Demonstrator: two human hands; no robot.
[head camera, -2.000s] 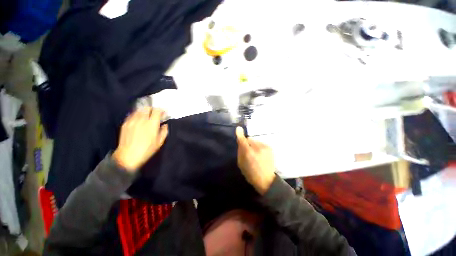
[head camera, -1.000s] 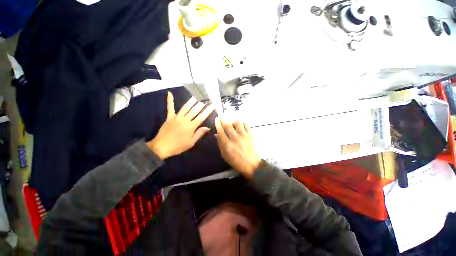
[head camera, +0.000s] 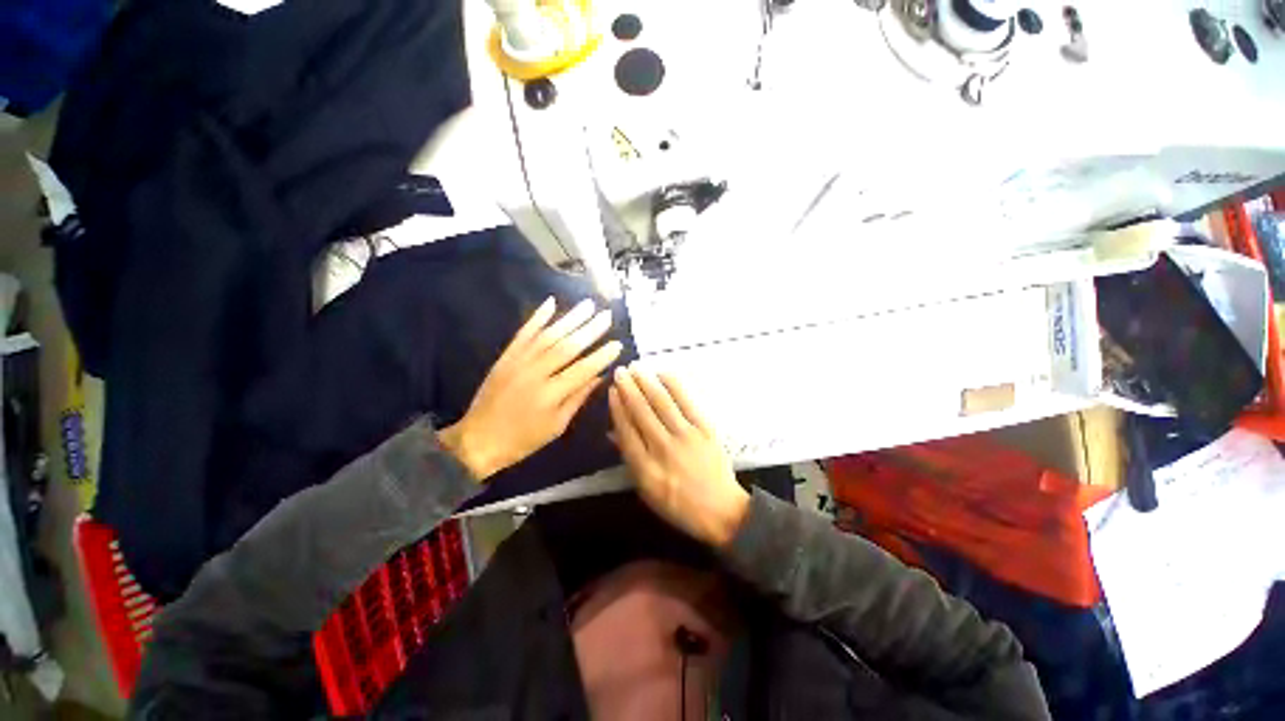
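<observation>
A dark navy garment (head camera: 409, 338) lies on the white machine bed (head camera: 860, 359) and is heaped to the left. Its right edge reaches the presser foot and needle area (head camera: 648, 268) of the white sewing machine (head camera: 846, 155). My left hand (head camera: 543, 387) lies flat on the cloth, fingers extended, fingertips just below the presser foot. My right hand (head camera: 677, 451) rests at the cloth's right edge, fingers together, fingertips close to my left fingers. Neither hand grasps the cloth visibly. The needle tip is too small to make out.
A yellow-rimmed round part (head camera: 543, 40) sits on the machine head. Red plastic baskets (head camera: 395, 613) are below the table at left. Orange-red cloth or bag (head camera: 972, 514) and white paper (head camera: 1191, 563) are at lower right. A black item (head camera: 1177, 338) lies right of the bed.
My left hand has moved from the cloth's left part to beside the presser foot. Both hands are now close together and slightly lower than a second ago. The cloth edge now lies left of my right hand.
</observation>
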